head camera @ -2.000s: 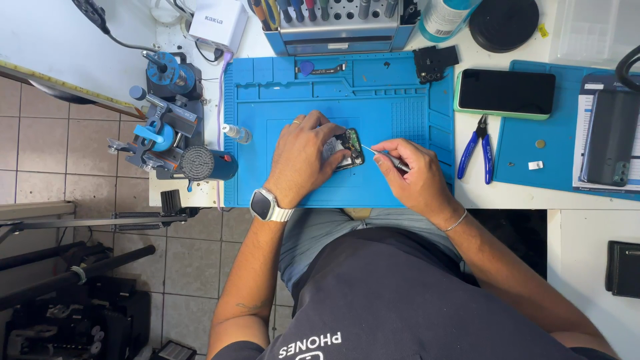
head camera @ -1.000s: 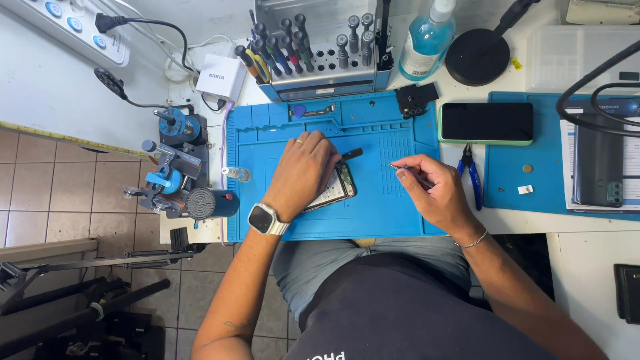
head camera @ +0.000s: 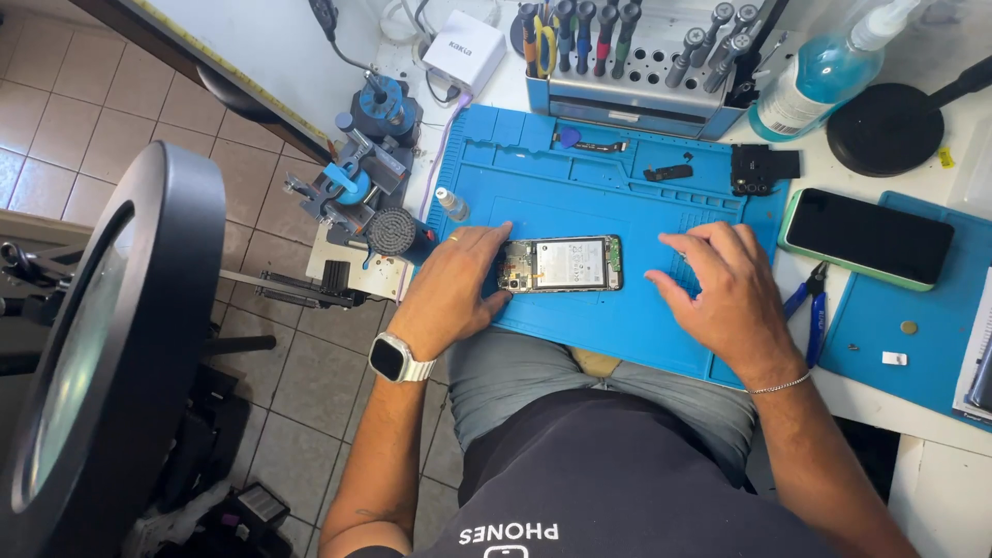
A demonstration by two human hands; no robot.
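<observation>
An opened smartphone (head camera: pixel 570 263) lies on the blue silicone repair mat (head camera: pixel 573 325), its battery and circuit boards exposed. My left hand (head camera: pixel 453 287) rests at the phone's left end, fingertips and thumb touching its edge. To the right of the phone, apart from it, is my right hand (head camera: pixel 709 279), with thumb and fingers spread and curved; whether something small sits among the curled fingers cannot be told. A small black part (head camera: pixel 668 172) lies in the mat's upper tray, near a flex cable (head camera: pixel 601 146) and a blue pick (head camera: pixel 570 138).
Blue-handled nippers (head camera: pixel 814 310) and a green-cased phone (head camera: pixel 868 236) lie at right. A black phone part (head camera: pixel 763 168) lies on the mat's upper right corner. A screwdriver rack (head camera: pixel 635 101) and spray bottle (head camera: pixel 821 77) stand behind. Microscope parts (head camera: pixel 356 182) and a ring-shaped lamp (head camera: pixel 116 325) are at left.
My left hand has moved off the phone's middle to its left end, uncovering the battery. A black part beside my left hand one second ago now lies in the upper tray. The view has shifted.
</observation>
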